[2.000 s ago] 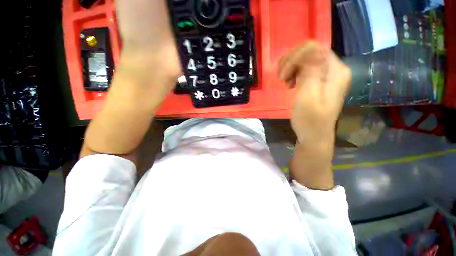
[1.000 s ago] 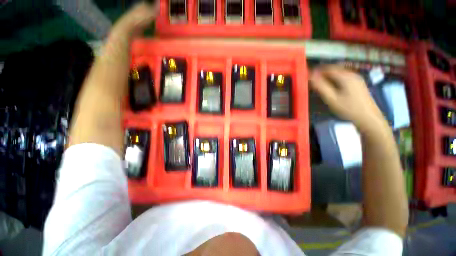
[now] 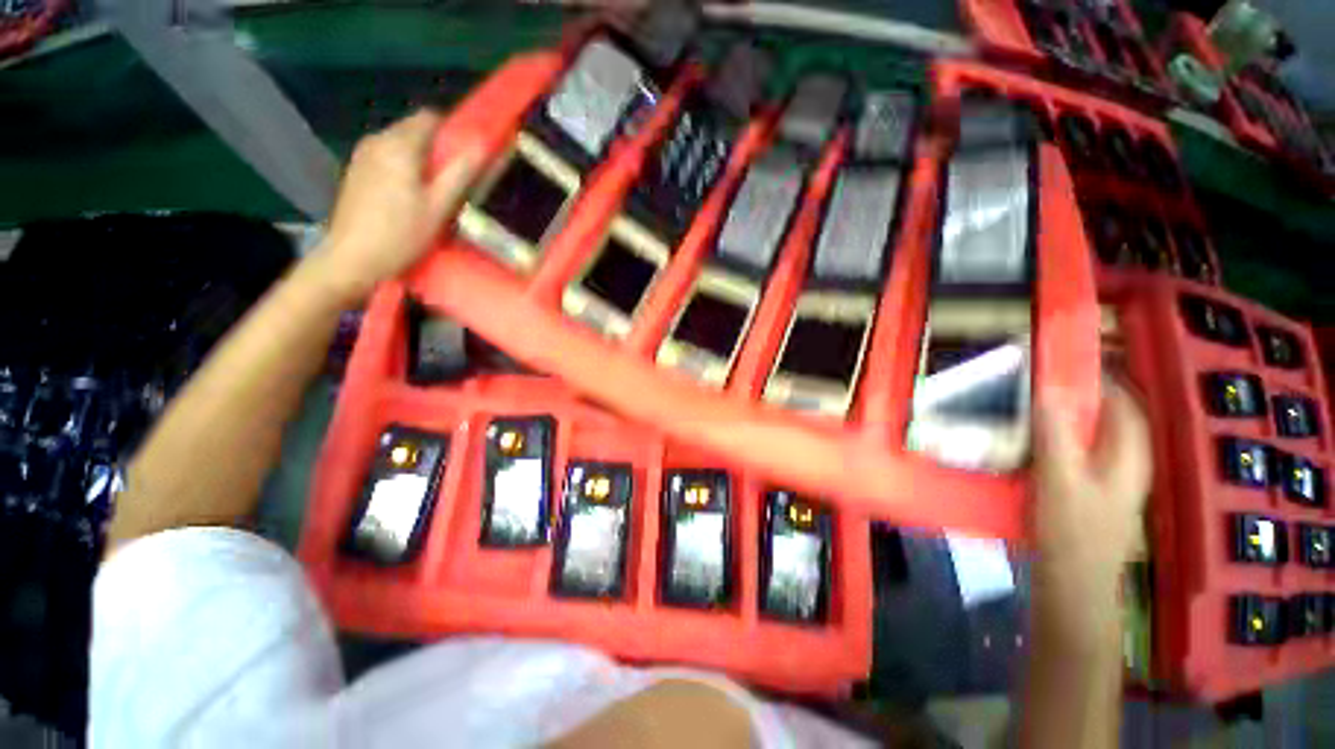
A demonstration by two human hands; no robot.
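My left hand (image 3: 384,205) and my right hand (image 3: 1091,461) hold a red tray (image 3: 644,384) by its two ends. The tray is tilted, its right end nearer to me. It holds several open flip phones (image 3: 816,351) with gold-framed dark screens towards me. One phone shows a black keypad with white digits (image 3: 685,164); others show pale grey areas. Below it lies another red tray (image 3: 586,647) with closed black flip phones (image 3: 697,539) in its front row. The held tray hides most of its back row.
At the right stands a red tray (image 3: 1168,585) of closed phones, with more red trays behind it. A black glossy wrinkled mass (image 3: 132,366) lies at the left. A grey metal bar (image 3: 234,103) crosses the green bench at upper left.
The tray of open phones, at the back a second ago, is now raised between both hands over the tray of closed phones. Both hands have taken hold of its ends.
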